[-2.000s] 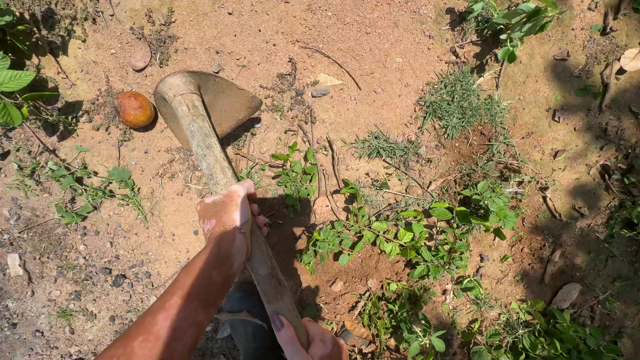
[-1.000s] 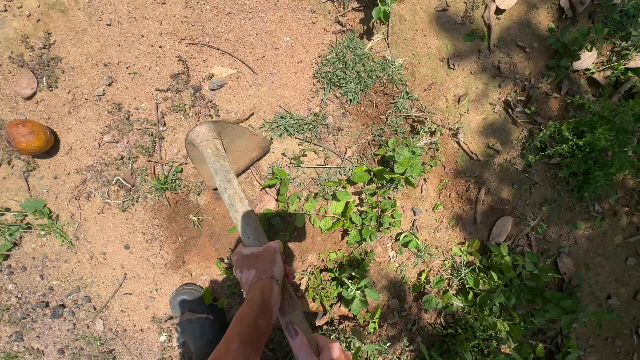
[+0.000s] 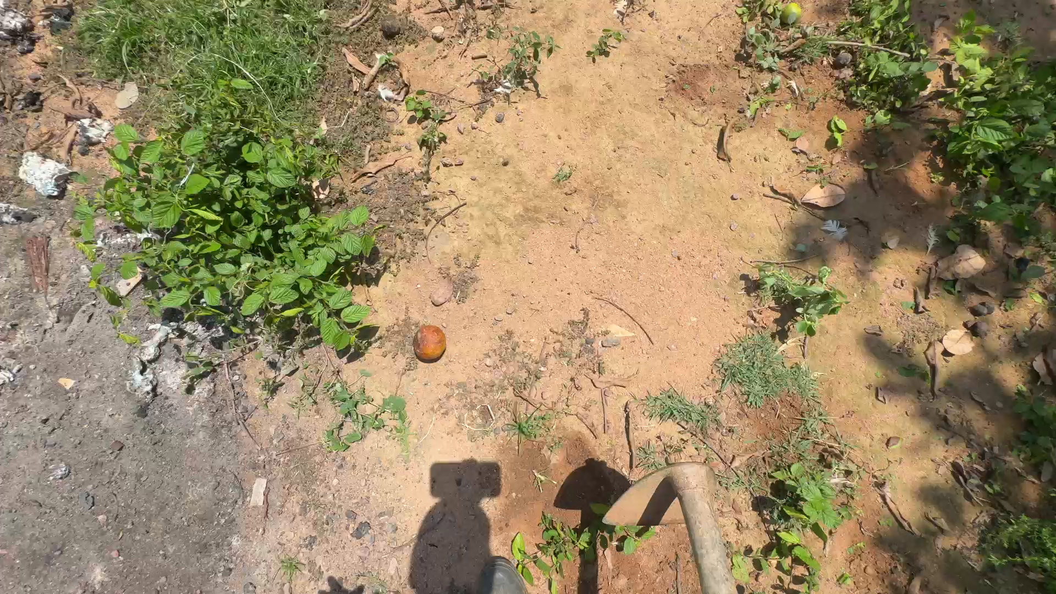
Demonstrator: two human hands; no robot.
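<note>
A hoe's metal blade (image 3: 648,500) hangs over the ground at the lower middle right, casting a shadow on the soil to its left. Its wooden handle (image 3: 703,532) runs down out of the bottom edge. Neither my left hand nor my right hand shows in this view. Small green weeds (image 3: 569,540) lie just below and left of the blade, on reddish loosened soil. More leafy weeds (image 3: 813,503) grow to the right of the handle.
The tip of a dark boot (image 3: 501,576) shows at the bottom edge. An orange-brown round fruit (image 3: 429,342) lies on the sandy ground, beside a leafy green bush (image 3: 247,231). Ash-grey ground (image 3: 124,487) spreads at the left. Dry leaves (image 3: 823,195) and shaded plants lie at the right.
The view has shifted up over the ground. Both hands, seen on the hoe's handle before, are out of the frame. The blade, earlier on the ground, now appears raised.
</note>
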